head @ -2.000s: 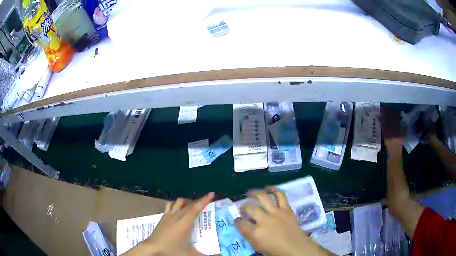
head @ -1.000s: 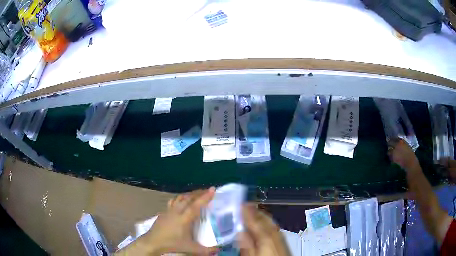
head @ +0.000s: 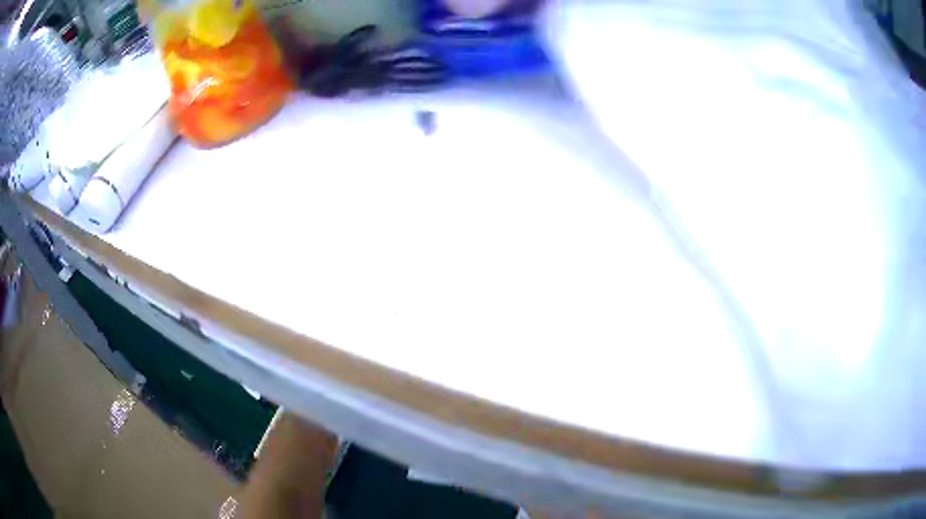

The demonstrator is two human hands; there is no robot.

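A bare wrist or forearm, apparently of my left hand (head: 294,461), shows at the lower left. It reaches over the dark green belt (head: 162,350) to the shelf's edge, which hides the fingers. A thin pale edge of something (head: 268,434) shows beside it; I cannot tell whether it is held. My right hand is not seen; a small brownish patch at the bottom edge is too cut off to name.
The white shelf (head: 437,274) with its brown edge fills most of the view. On it are an orange-yellow packet (head: 223,76), a blue packet (head: 482,46), dark cable-like items (head: 376,66) and white rolls (head: 127,172). Brown cardboard ledge (head: 76,405) lies lower left.
The view has swung up and left and tilted, so the shelf now fills it. The trays, the papers, the white-and-blue item between my hands and the other worker's arms have left view.
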